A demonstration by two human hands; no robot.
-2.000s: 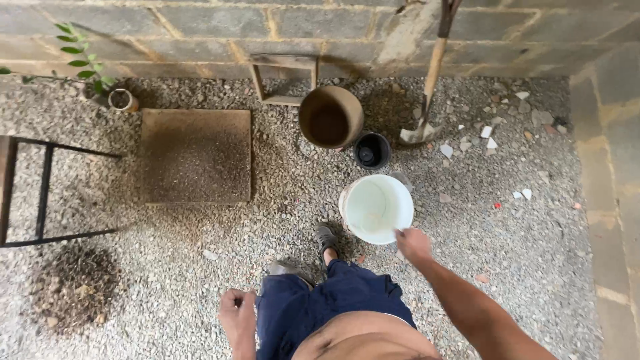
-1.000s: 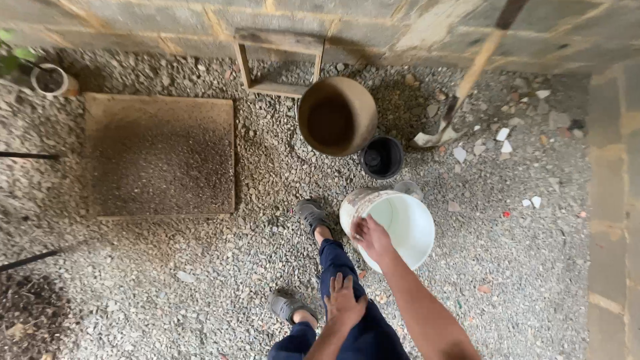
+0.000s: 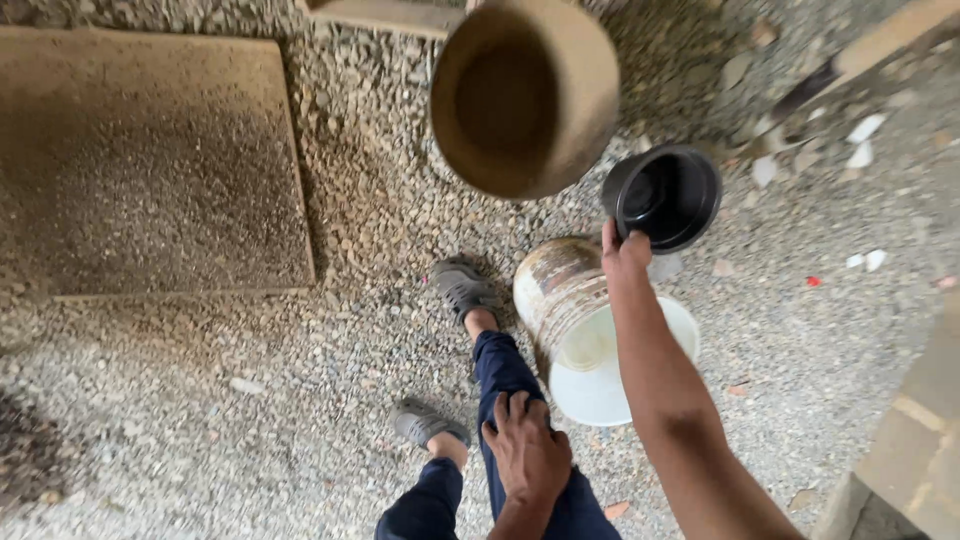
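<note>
My right hand (image 3: 626, 251) grips the near rim of a black plastic pot (image 3: 667, 196), whose open mouth faces up and shows a dark inside. Below that hand stands a white plastic bucket (image 3: 566, 292) with a stained outside, partly hidden by my right forearm. My left hand (image 3: 529, 450) rests with spread fingers on the knee of my dark blue trousers (image 3: 510, 367) and holds nothing. Beyond the bucket is a larger brown pot (image 3: 525, 97), dark inside.
A square board (image 3: 172, 187) strewn with dark soil lies on the gravel (image 3: 315, 360) at left. A wooden frame (image 3: 390, 15) is at the top edge. A shovel (image 3: 810, 90) and white shards (image 3: 862, 142) are at upper right. Block masonry (image 3: 915, 442) stands at lower right.
My right hand has moved from the white bucket to the black pot and taken hold of its rim. My left hand stays on my knee since a second ago. The view is closer.
</note>
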